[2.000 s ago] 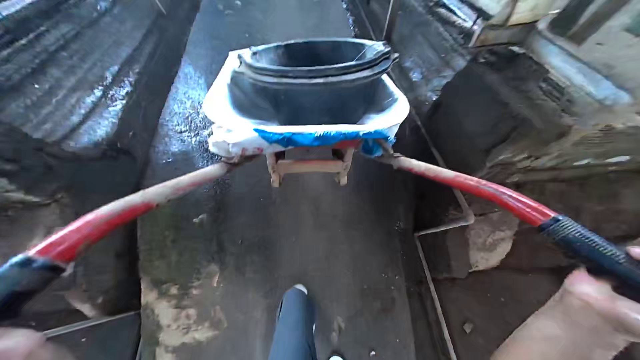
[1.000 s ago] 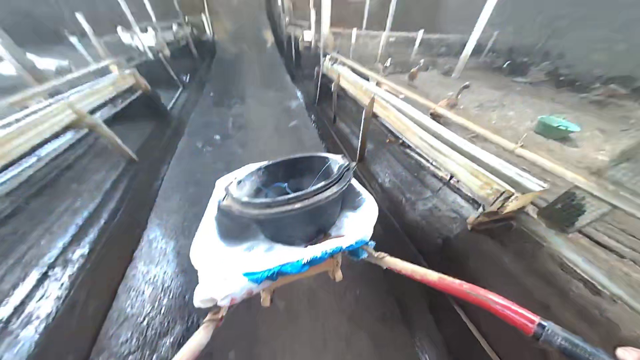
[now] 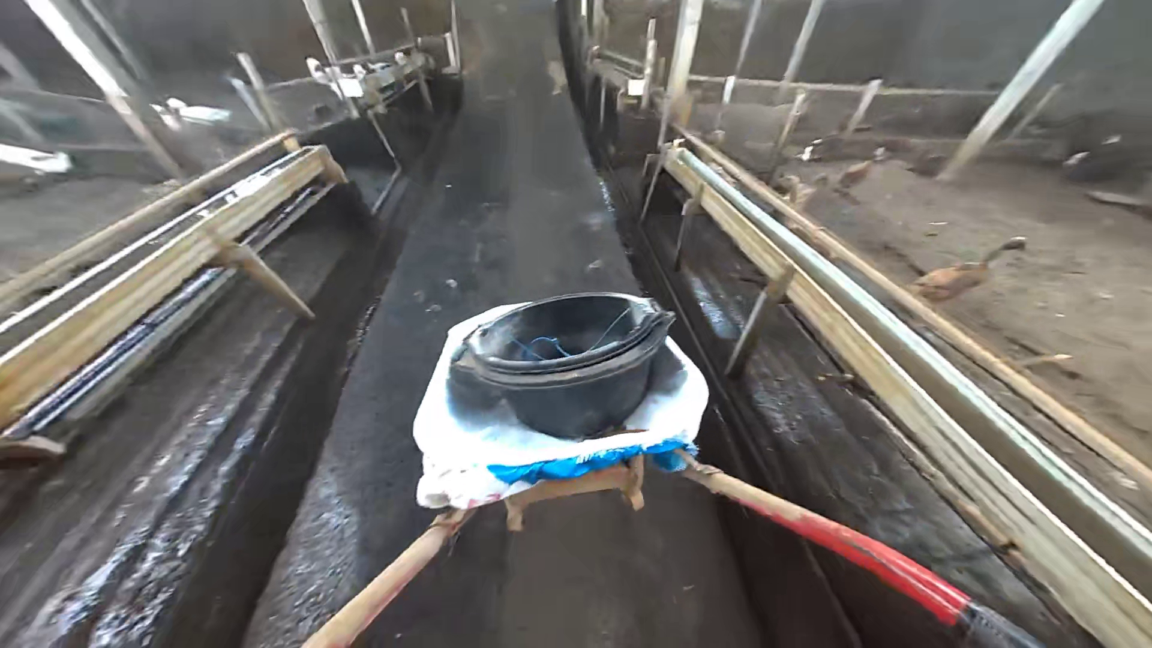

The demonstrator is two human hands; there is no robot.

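Observation:
A wheelbarrow stands ahead of me on a dark walkway, its tray lined with white and blue plastic sacking (image 3: 468,450). Nested black plastic tubs (image 3: 576,396) sit in the tray, with a thin blue cord or wire visible inside the top one. The right handle (image 3: 864,553), red with a black grip, runs out at the lower right. The left handle (image 3: 396,576) leaves the view at the bottom. Neither my left hand nor my right hand shows in the frame of now, so their hold on the grips is hidden.
The concrete walkway (image 3: 513,198) runs straight ahead between ditches. Wooden feeding troughs on posts line the left (image 3: 162,288) and right (image 3: 864,387). Beyond them are pens, with a brown duck (image 3: 958,274) on the right and white birds (image 3: 193,112) on the left.
The view has tilted up from the barrow to the walkway and pens. Both hands, partly visible two seconds ago near the handle ends, are out of view. The barrow has moved forward along the walkway.

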